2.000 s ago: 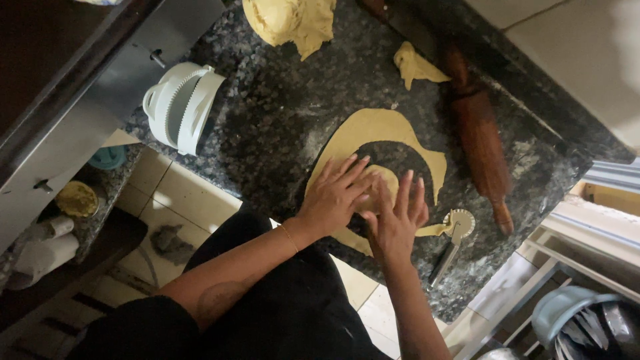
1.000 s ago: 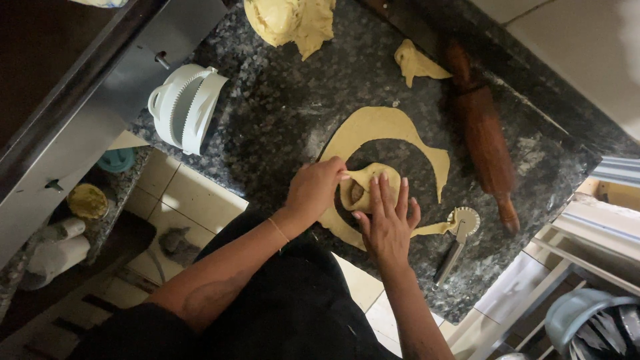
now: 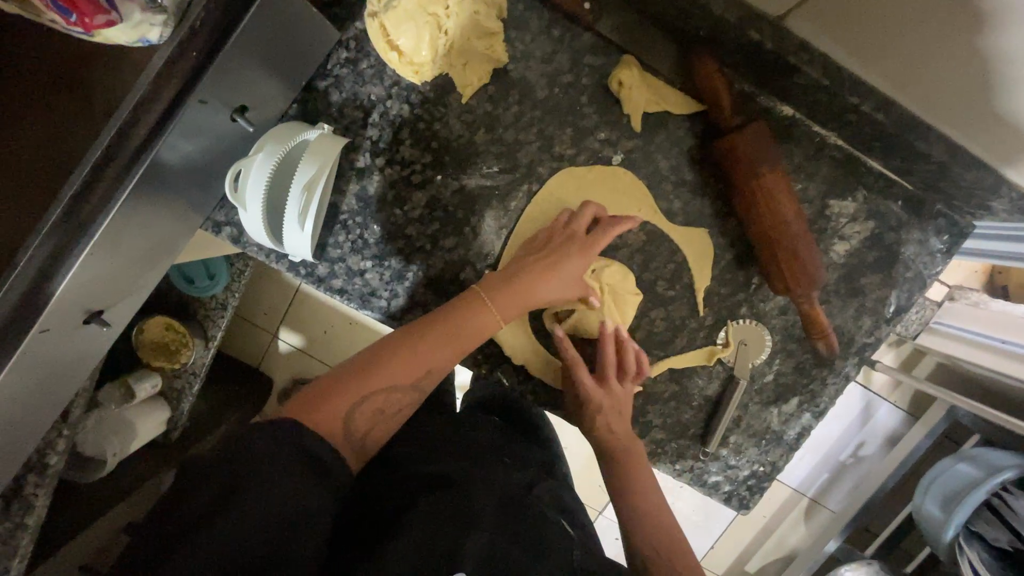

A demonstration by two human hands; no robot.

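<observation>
A folded round piece of dough (image 3: 614,296) lies on the dark granite counter, with a brownish filling partly showing at its lower left. My left hand (image 3: 564,256) is at its upper left, fingertips on the dough's edge and forefinger stretched out. From below, my right hand (image 3: 602,372) touches its lower edge with the fingertips. A curved sheet of rolled dough (image 3: 588,184) surrounds the piece above and on the left. To the right lies a fluted pastry wheel (image 3: 744,352), a thin dough strip reaching its wheel.
A wooden rolling pin (image 3: 768,204) lies at the right. A dough scrap (image 3: 648,92) and a larger dough mass (image 3: 436,36) are at the back. A white plastic dough press (image 3: 286,192) stands by the left edge. Beyond the counter's lower right is a rack holding a blue basin (image 3: 956,488).
The dough round, lying under both hands earlier, is now folded and gathered. My left hand has moved from its left edge to over its upper left; my right hand has drawn down to its lower edge.
</observation>
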